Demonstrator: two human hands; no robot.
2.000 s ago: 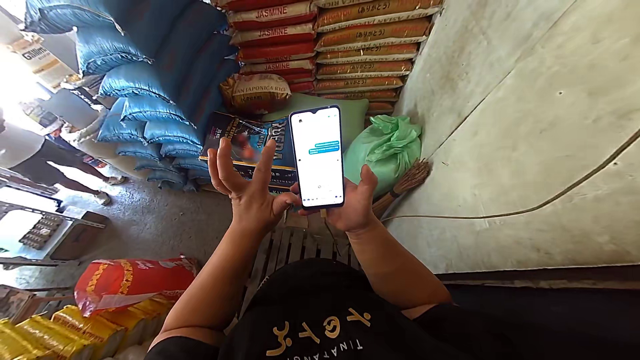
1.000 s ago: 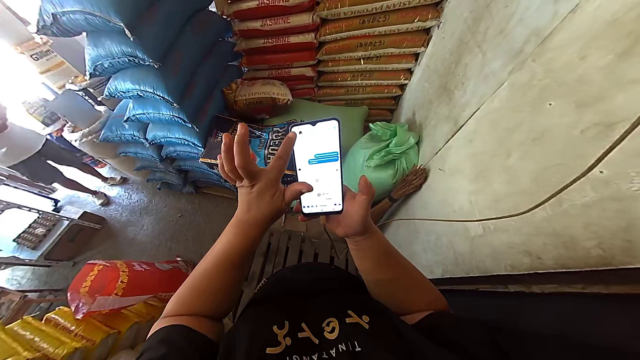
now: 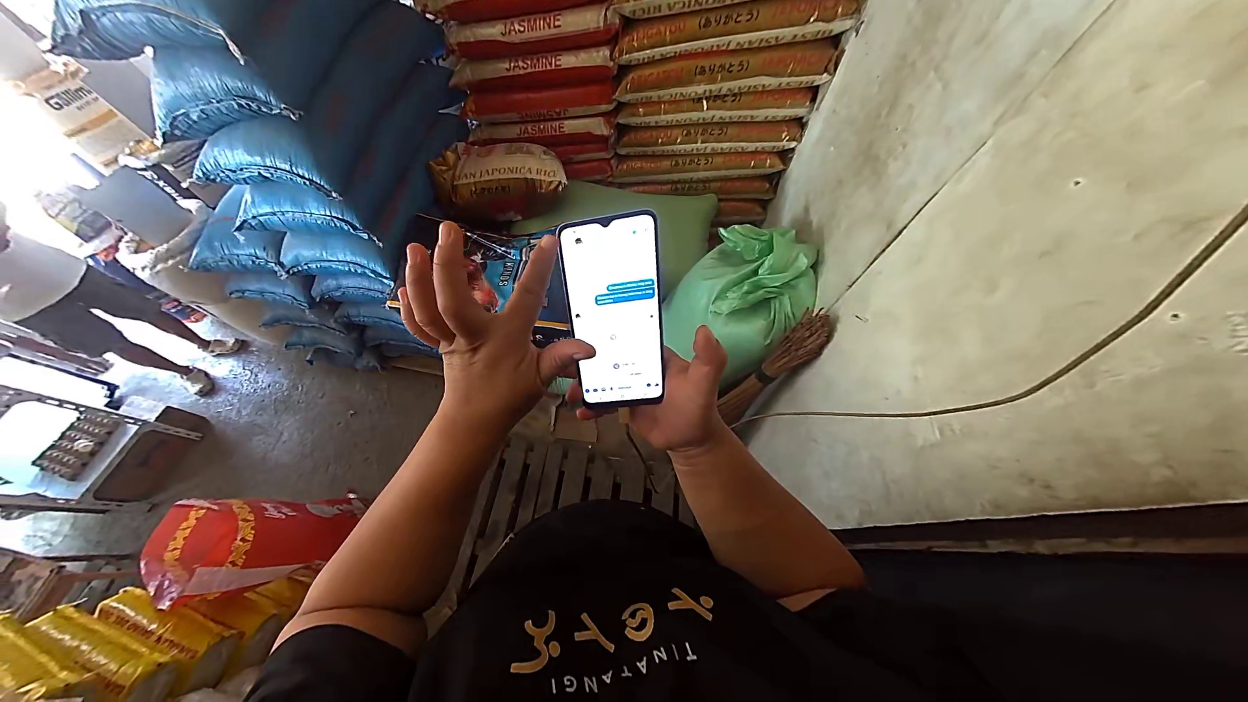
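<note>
A smartphone (image 3: 612, 307) with a lit screen showing a message view stands nearly upright before my chest. Its lower end rests in my right hand (image 3: 682, 395), whose thumb is raised beside the right edge and whose other fingers are mostly hidden behind the phone. A cable hangs from the phone's bottom end. At the phone's left side is my left hand (image 3: 487, 327), its fingers spread and raised, its thumb tip at the lower left edge of the screen. Nothing is held in that left hand.
Stacked blue sacks (image 3: 283, 161) stand left; rice sacks (image 3: 721, 73) are piled ahead. A green plastic bag (image 3: 731, 292) and a stick broom (image 3: 799, 346) lean near the pale wall (image 3: 1024, 244). A red sack (image 3: 239, 546) lies lower left. Another person (image 3: 88, 302) stands at far left.
The thumb of my left hand has come in from beside the phone to the lower left part of its screen. My right hand still holds the phone.
</note>
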